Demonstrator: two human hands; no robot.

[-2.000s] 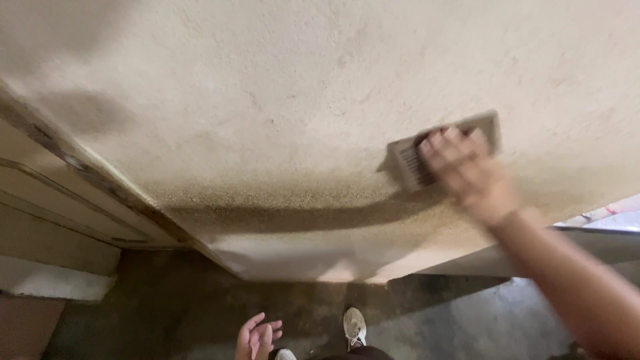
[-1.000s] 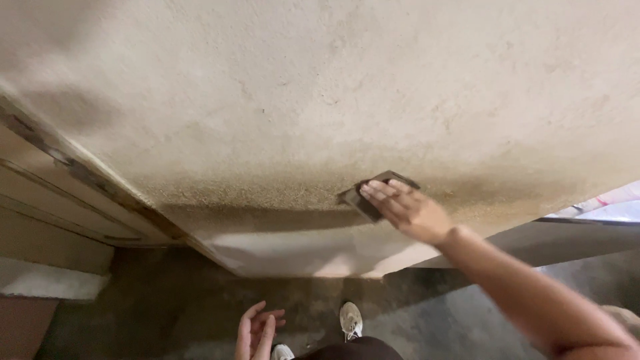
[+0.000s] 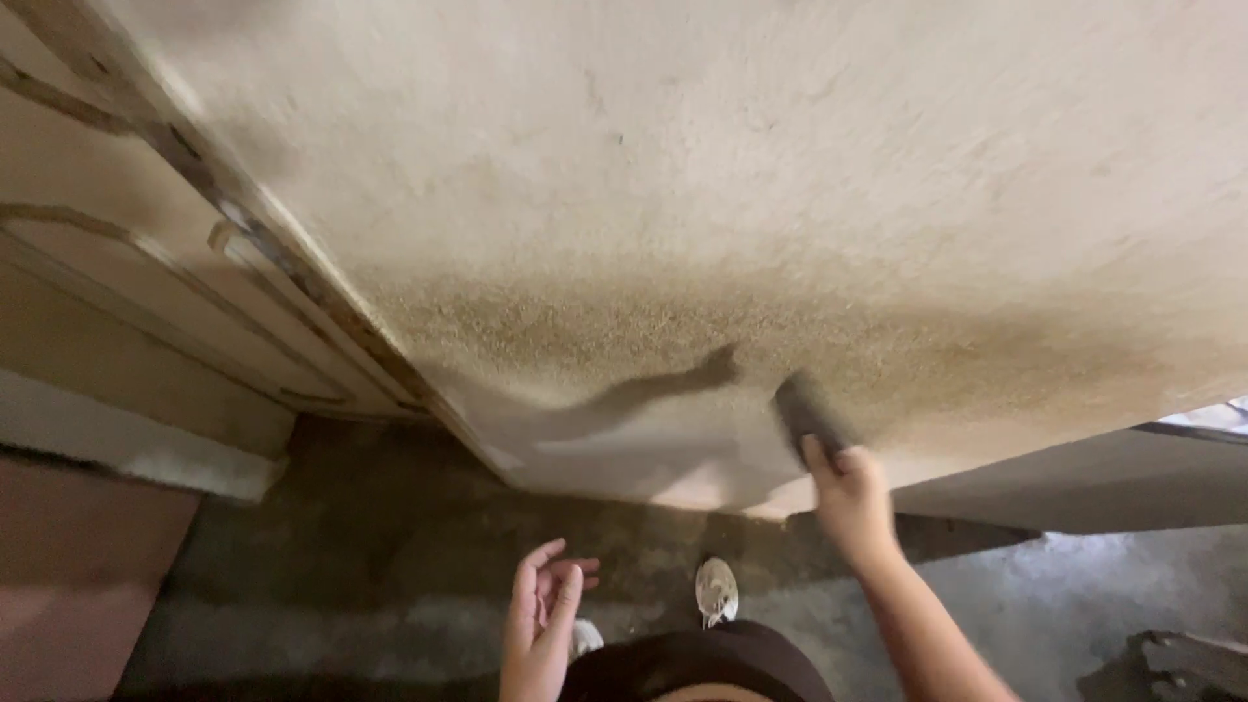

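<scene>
A plastered wall fills the upper view, with a rough brownish band across its lower part. My right hand grips a dark rectangular hand float or sanding block, blurred and tilted, in front of the lower wall; whether it touches the wall I cannot tell. Low in the view, my left hand hangs above the floor with its fingers apart and a little curled, holding nothing. A shadow of an arm falls on the wall left of the block.
A panelled door in a worn frame stands at the left. Below lies a grey concrete floor with my shoes on it. A grey panel juts out at the right beside the wall's corner.
My right hand has moved the block down the wall, from upper right two seconds ago, through the brownish band, to lower down now. The block is turned more edge-on. My left hand stays low and empty.
</scene>
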